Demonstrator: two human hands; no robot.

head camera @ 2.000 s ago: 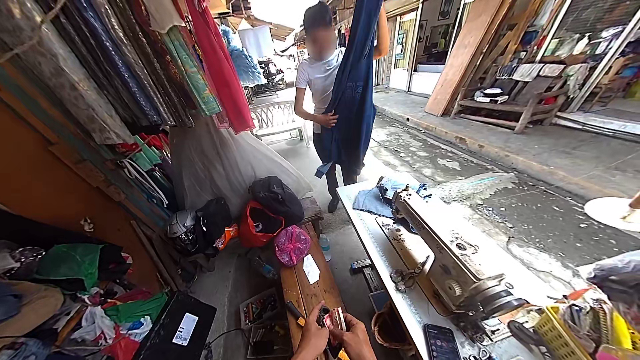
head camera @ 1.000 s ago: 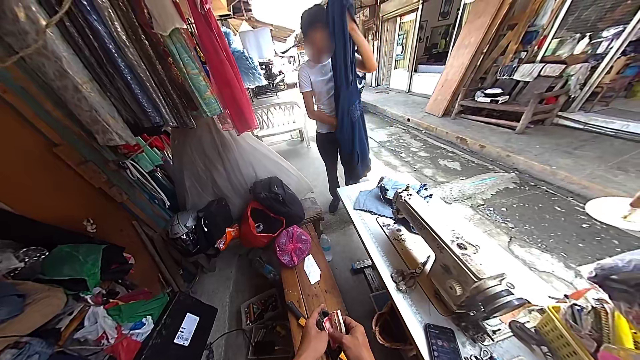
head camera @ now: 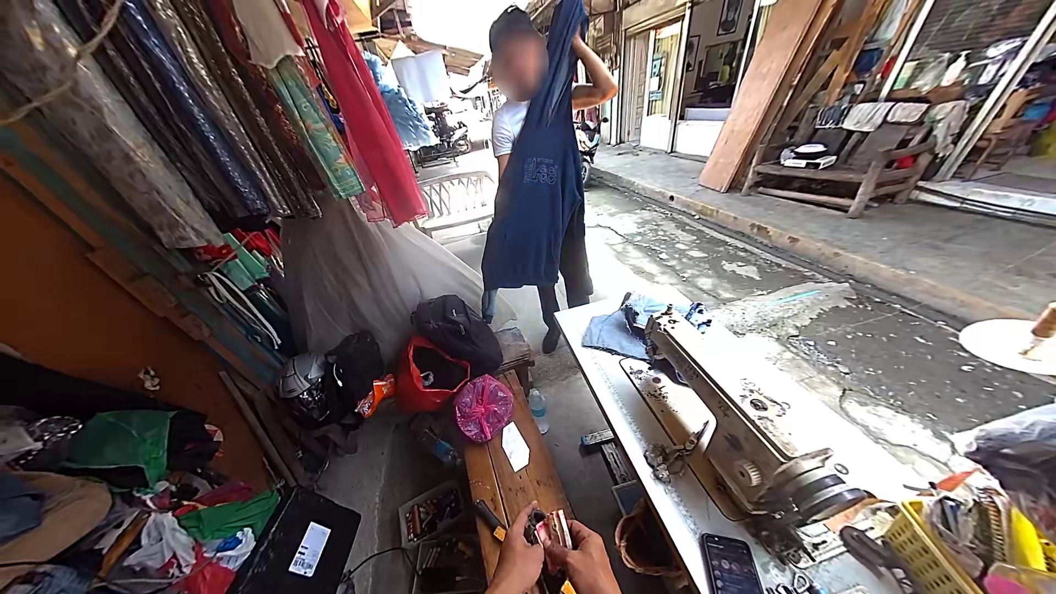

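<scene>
My left hand (head camera: 518, 554) and my right hand (head camera: 584, 561) meet over the near end of a wooden bench (head camera: 524, 487). Between their fingers is a small metallic and red object (head camera: 554, 530) that I cannot identify. A tool with a black and orange handle (head camera: 488, 520) lies on the bench beside my left hand. Farther up the bench are a white piece of paper (head camera: 516, 447) and a pink plastic bag (head camera: 483, 408). To the right, a sewing machine (head camera: 726, 412) rests on a white table, with a smartphone (head camera: 731, 564) at the table's near edge.
A person (head camera: 524, 74) stands beyond the bench holding up dark blue garments (head camera: 536, 181). A red bag (head camera: 429, 375), a black backpack (head camera: 456, 330) and a helmet (head camera: 304, 386) sit at the bench's far left. Clothes hang at left; a yellow basket (head camera: 932, 549) is at right.
The person beyond the bench has spread the dark blue garment out, so printed lettering on its front now shows. Both my hands stay together around the small object.
</scene>
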